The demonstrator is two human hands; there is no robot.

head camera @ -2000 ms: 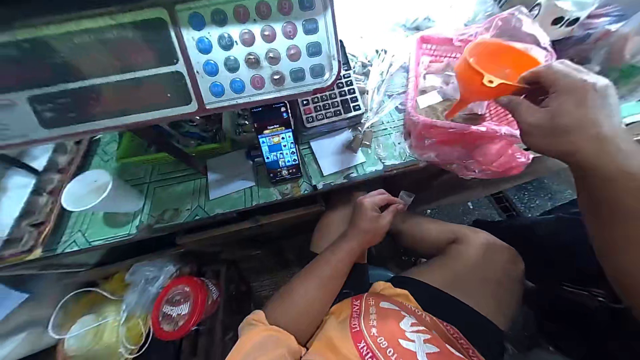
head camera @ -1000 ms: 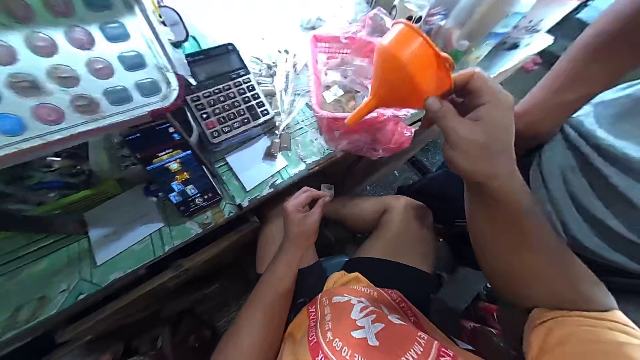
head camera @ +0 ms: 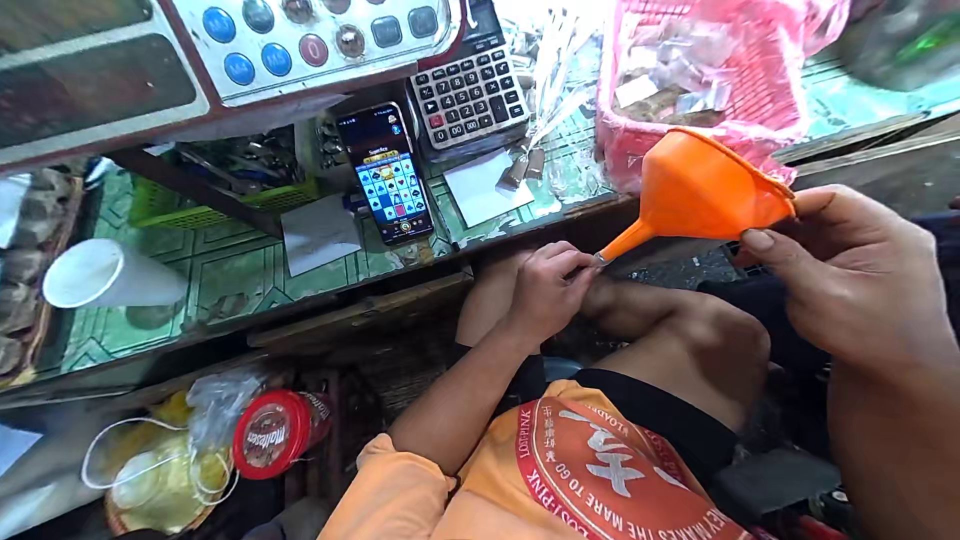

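Note:
My right hand (head camera: 847, 262) grips the rim of an orange plastic funnel (head camera: 697, 187), tilted with its spout down to the left. The spout tip meets the fingertips of my left hand (head camera: 551, 285), which pinch a small clear plastic piece (head camera: 600, 259), probably a small bag; most of it is hidden by the fingers and spout. Behind the funnel, a pink plastic basket (head camera: 619, 142) lined with pink plastic film holds small clear packets. Several thin clear plastic strips or bags (head camera: 555, 82) lie left of the basket.
A calculator (head camera: 469, 101), a lit phone (head camera: 386, 176), white paper (head camera: 480, 187) and a white cup (head camera: 112, 277) are on the green tabletop. A scale with buttons (head camera: 315, 49) stands at the upper left. Below the table edge are a red-lidded jar (head camera: 274, 435) and a yellow bag (head camera: 169, 480).
The funnel in my right hand has come down to my left hand, so its spout now meets the small plastic piece. A second ago it was above and apart. The view has swung back left.

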